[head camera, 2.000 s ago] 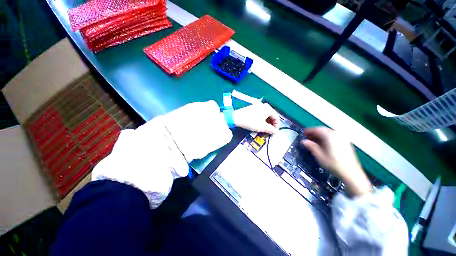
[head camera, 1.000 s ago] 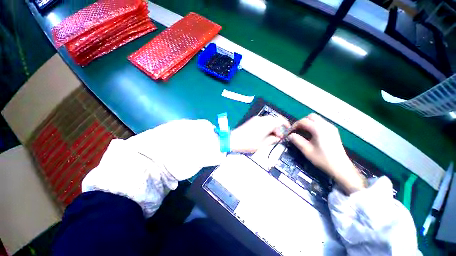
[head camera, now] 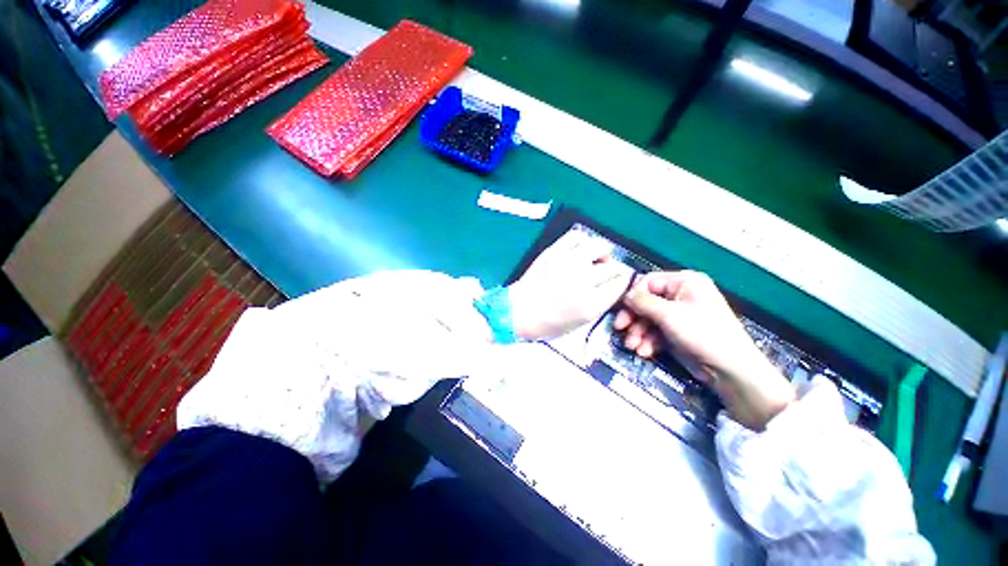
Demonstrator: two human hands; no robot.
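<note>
An open laptop top case point(head camera: 602, 459) lies in front of me, its wide silver-white panel nearest my body. The dark motherboard point(head camera: 691, 395) runs along its far half, partly hidden by my hands. My left hand point(head camera: 569, 290), with a light blue strap at the wrist, is over the case's far left part. My right hand point(head camera: 688, 332) is beside it, thumb and index finger pinched on a thin black cable point(head camera: 600, 325). The cable curves down to the left of the board. The left fingertips are close to the same cable; whether they grip it I cannot tell.
Red bubble bags point(head camera: 373, 97) lie at the back left, with a taller stack beside them. A blue tray point(head camera: 470, 130) holds tiny black screws. A white strip point(head camera: 514, 205) lies before it. A carton point(head camera: 83, 210) with red-bagged parts is at left. A green strip point(head camera: 909, 415) and white pen-like tool point(head camera: 973, 431) lie right.
My hands have come together over the cable; the right moved left from above the board. A white strip near my left hand now lies apart on the bench. The view has shifted slightly.
</note>
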